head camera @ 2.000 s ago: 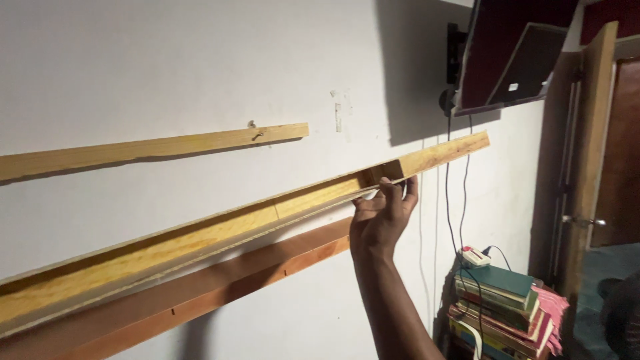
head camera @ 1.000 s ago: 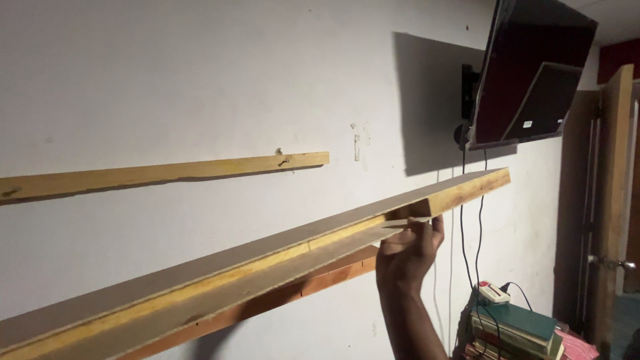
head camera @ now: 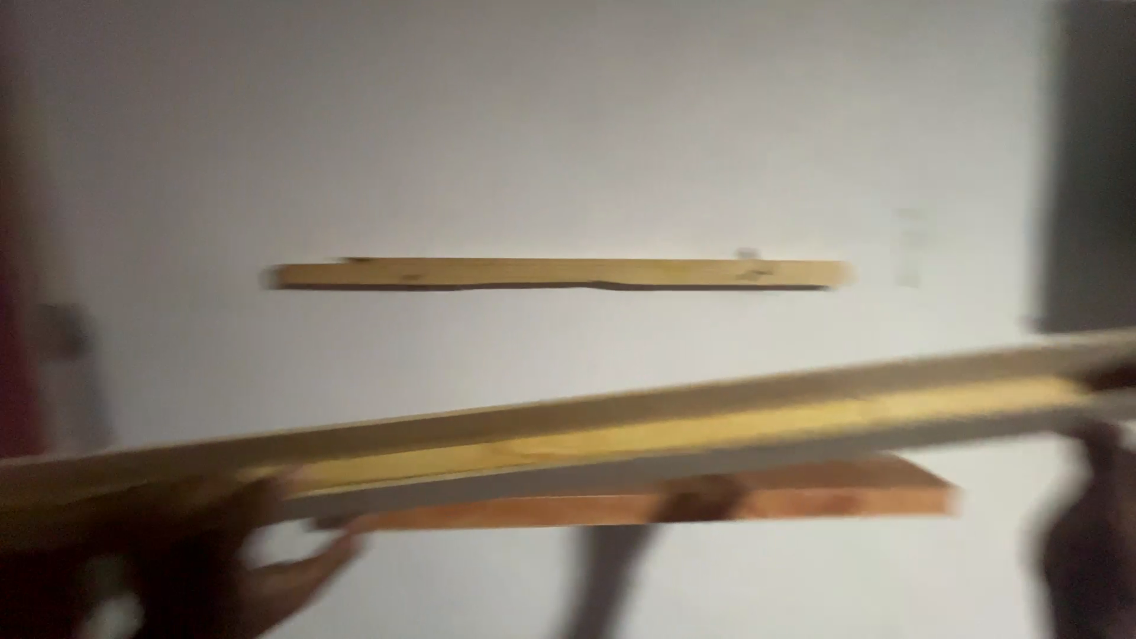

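A long hollow wooden shelf, its open back side showing a pale inner strip, slants across the lower view, higher at the right. My left hand grips it near the left end, with the thumb apart below its lower edge. At the right edge of the view my right hand holds the shelf from below; its fingers are blurred and partly cut off. A wooden batten is fixed level on the white wall above the shelf. Both hands look dark and blurred.
Below and behind the held shelf, a reddish-brown wooden shelf is on the wall, with an arm's shadow across it. A dark shadow lies at the upper right. Something blurred and dark red stands at the far left.
The view has swung left, so the television and books are out of sight. My left hand has come into view, and the batten now shows at full length.
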